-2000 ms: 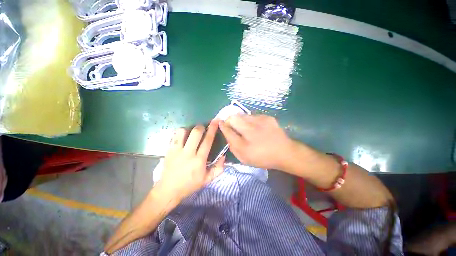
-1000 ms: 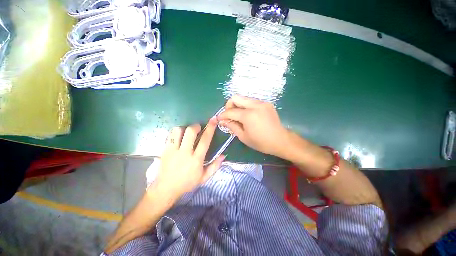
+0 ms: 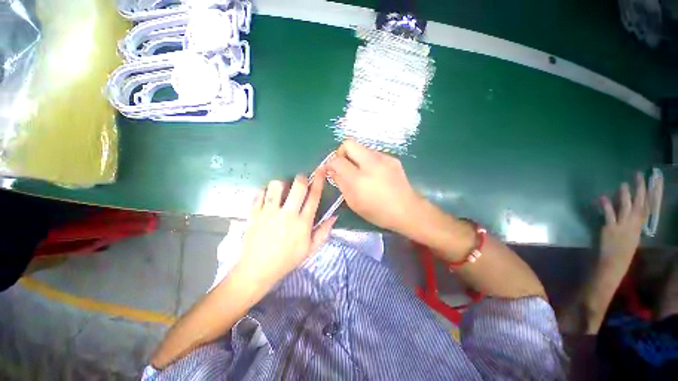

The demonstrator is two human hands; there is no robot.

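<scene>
A white plastic frame [image 3: 329, 210] lies slanted between my hands at the near edge of the green table, mostly covered by them. My left hand [image 3: 282, 229] holds its lower left side, fingers spread along it. My right hand [image 3: 374, 182] holds its upper end with bent fingers and thumb. Whether a thin strip is between my fingertips cannot be told. The pile of thin white strips [image 3: 386, 93] lies just beyond my right hand. A dark shiny round thing [image 3: 401, 24] sits at the pile's far end.
Stacked white frames [image 3: 182, 88] stand at the left beside a clear bag with yellow contents [image 3: 74, 126]. At the right, another person's hand [image 3: 623, 219] is beside a single white frame [image 3: 654, 202]. A pale strip [image 3: 505, 52] crosses the far table. Red stools [image 3: 93, 232] are below.
Another person's hand has come onto the table at the right, beside the single frame. My hands stay on the frame; my right fingers have shifted slightly. The view has shifted a little.
</scene>
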